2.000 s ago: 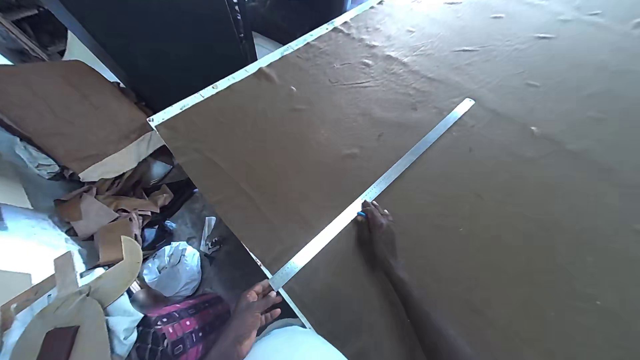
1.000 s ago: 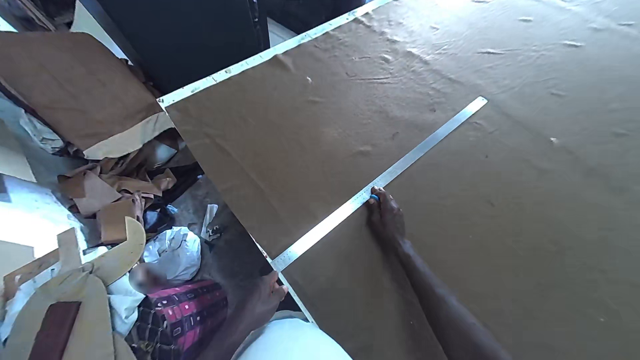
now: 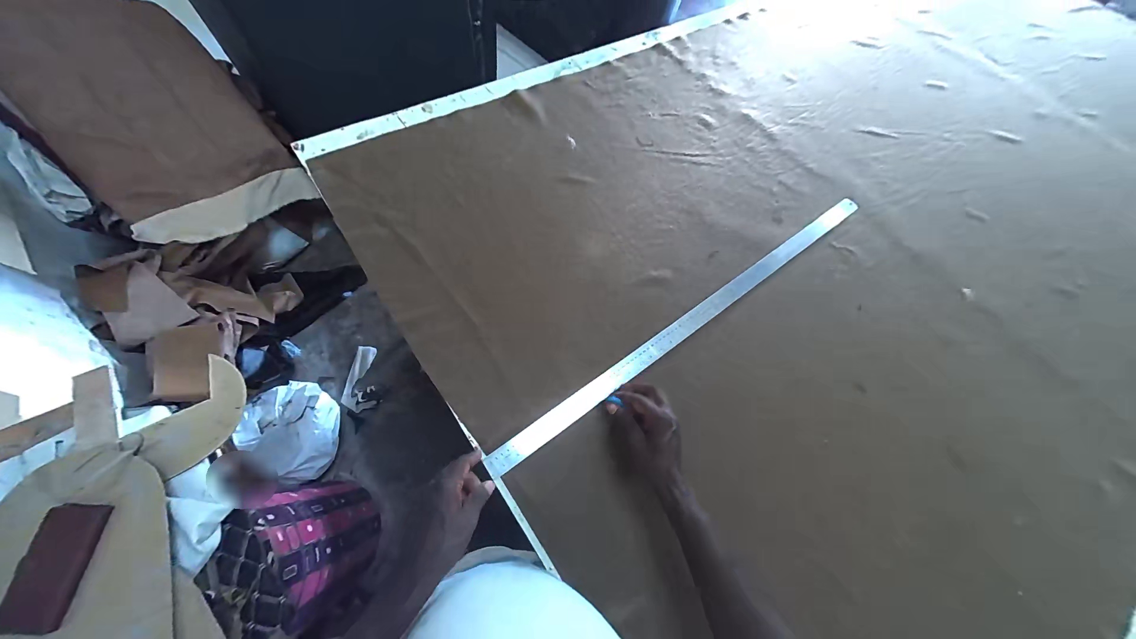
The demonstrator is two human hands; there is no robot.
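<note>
A long steel ruler [image 3: 674,335] lies diagonally over a large sheet of brown leather-like material [image 3: 799,399] on the table. My left hand [image 3: 466,493] is at the ruler's near end by the table edge, its fingers touching that end. My right hand [image 3: 648,426] holds a small blue marking tool [image 3: 614,401], perhaps a pen or chalk, against the ruler's lower edge, a little up from the near end. The tool is mostly hidden by the fingers.
The table's white edge [image 3: 426,108] runs along the far left side. On the floor at left lie brown scraps [image 3: 186,355], a white plastic bag [image 3: 288,430] and tan pattern pieces [image 3: 98,524]. A brown padded piece [image 3: 142,115] lies beyond them; a black cabinet [image 3: 346,62] stands behind the table.
My right hand stays beside the ruler's lower edge with the blue tool. My left hand remains at the ruler's near end. The view has shifted slightly.
</note>
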